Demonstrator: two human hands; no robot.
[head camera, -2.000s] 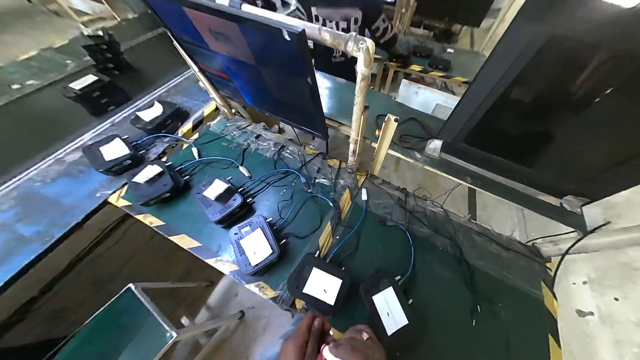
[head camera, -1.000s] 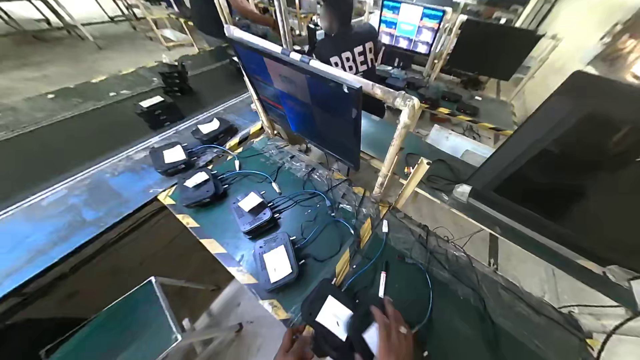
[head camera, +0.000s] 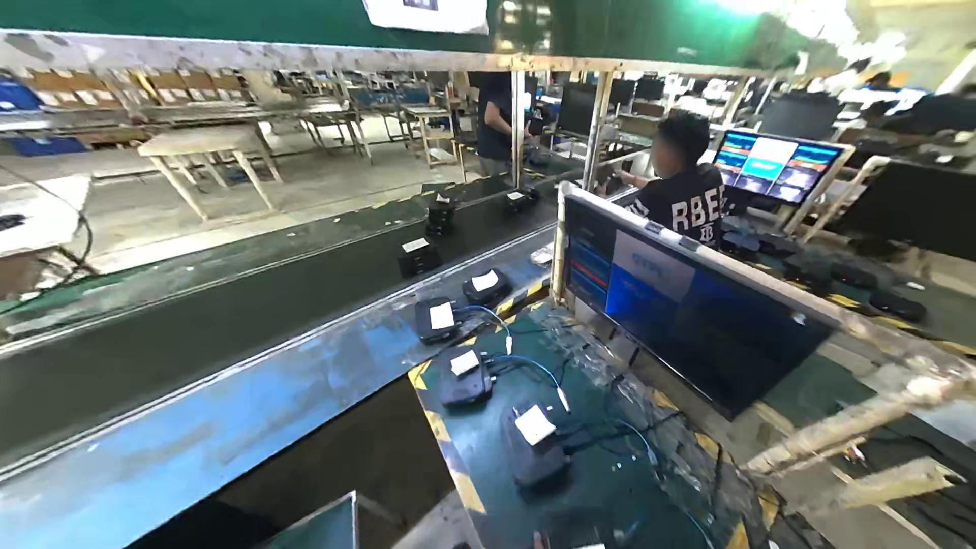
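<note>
At the bottom edge of the head view a small brown sliver, perhaps a fingertip of my left hand (head camera: 538, 540), touches the side of a black box (head camera: 583, 534) that is mostly cut off. My right hand is out of view. Farther up the green bench lie a black box with a white paper (head camera: 534, 450) and another one (head camera: 465, 385), with dark and blue cables (head camera: 537, 364) at their sides. Two more black boxes with white papers, one nearer (head camera: 437, 320) and one farther (head camera: 486, 286), rest by the blue rail.
A framed monitor (head camera: 686, 293) stands along the bench's right side. Left of the bench run a blue metal rail (head camera: 229, 396) and a dark conveyor belt (head camera: 252, 305) with stacked black boxes (head camera: 418, 259). A co-worker (head camera: 686, 198) is beyond the monitor; another person (head camera: 496, 126) stands farther back.
The view has swung up and left, bringing the conveyor and the room beyond into sight. One second ago both hands were at the two nearest boxes; now they are almost wholly out of frame.
</note>
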